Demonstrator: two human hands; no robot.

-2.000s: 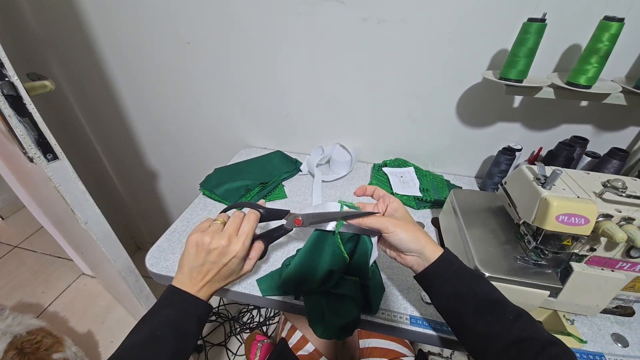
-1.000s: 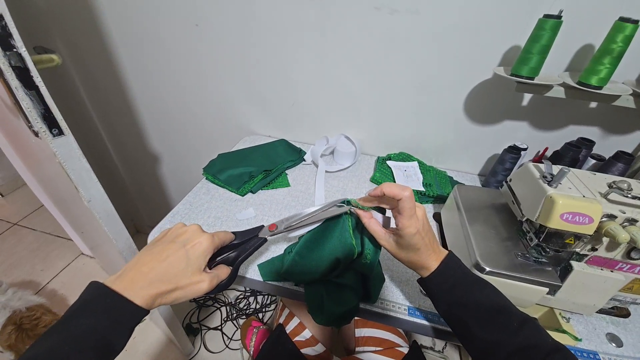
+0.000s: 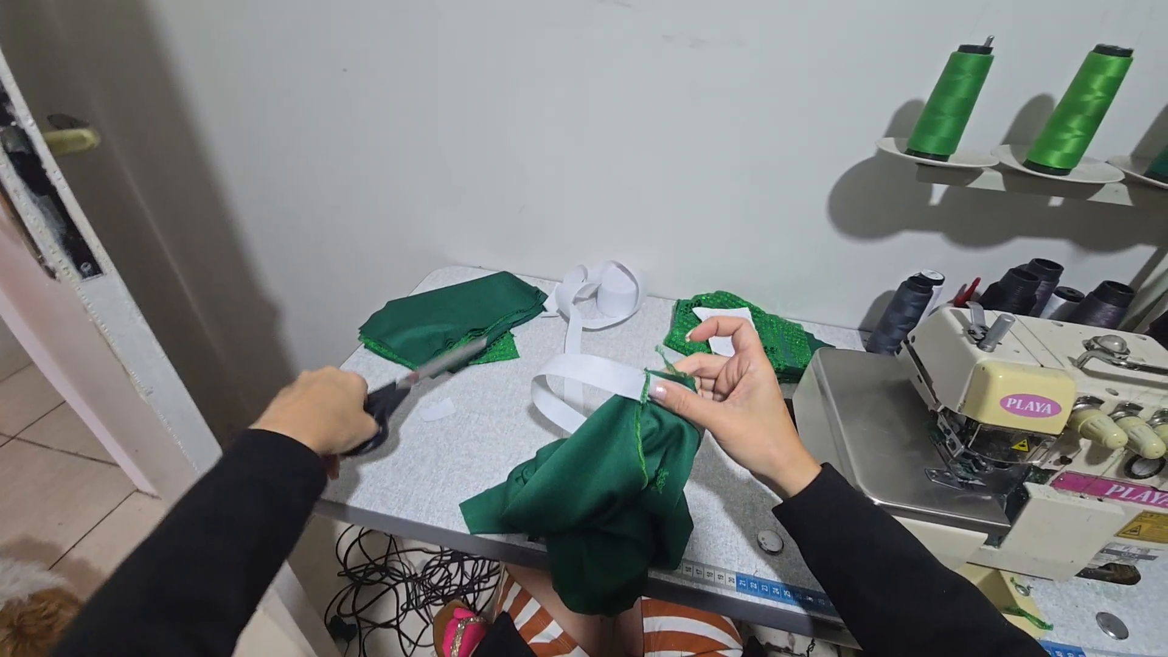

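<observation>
My left hand (image 3: 319, 411) is closed around the black handles of a pair of fabric scissors (image 3: 447, 359), whose blades look closed and are slightly blurred, clear of the cloth. Between the thumb and fingers of my right hand (image 3: 735, 392) is the upper edge of a dark green fabric piece (image 3: 602, 474) with bright green seam stitching and loose thread. A white elastic band (image 3: 593, 370) is joined to that edge and loops leftward. The cloth hangs over the table's front edge. Behind lies a coil of the white band (image 3: 607, 294).
Folded green fabric (image 3: 447, 315) lies at the back left, green patterned fabric (image 3: 789, 342) at the back right. An overlock sewing machine (image 3: 1013, 392) stands at the right, below green thread cones (image 3: 954, 100). A tape measure (image 3: 757, 589) runs along the table's front edge. Cables (image 3: 401, 575) lie beneath.
The scissors were at the held edge of the green fabric; my left hand has drawn them away to the left. The white band now stands out as a loop beside my right hand.
</observation>
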